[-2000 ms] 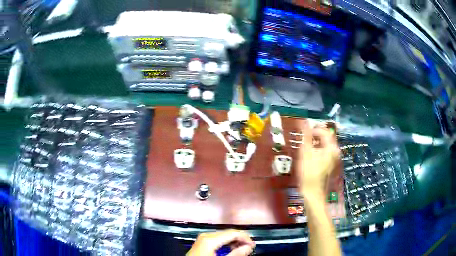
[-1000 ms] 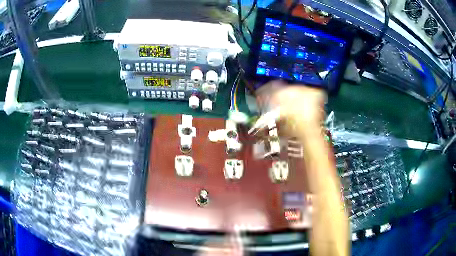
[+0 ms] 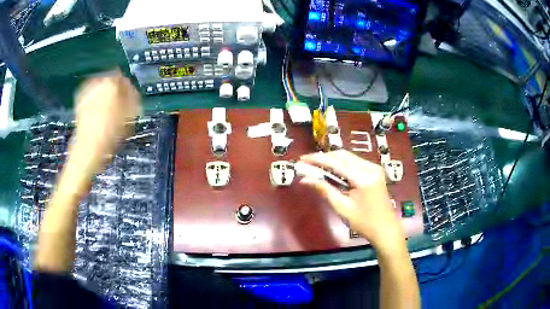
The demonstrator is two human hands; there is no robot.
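My right hand [image 3: 353, 181] is over the brown test fixture box [image 3: 271, 232], its fingers closed on a small pale or silver piece beside the middle AC socket [image 3: 282, 173]; the fingers hide most of it. My left hand [image 3: 107, 105], blurred, is above the far edge of the left blister tray [image 3: 114, 211]; I cannot tell whether it holds anything. A short black-and-silver cylinder [image 3: 244, 213] stands upright on the box's front left. The yellow-taped adapter board [image 3: 319, 127] is behind my right hand, near the white-green connector [image 3: 298, 111].
Two stacked instruments [image 3: 193, 45] with yellow displays stand at the back left. A monitor [image 3: 362, 30] on a stand is at the back right. The right blister tray [image 3: 458, 187] lies beyond the box. A green button [image 3: 408, 209] is on the box's right.
My left hand has moved from the front edge to above the left tray. My right hand has come back from near the monitor to the middle socket. The view has shifted.
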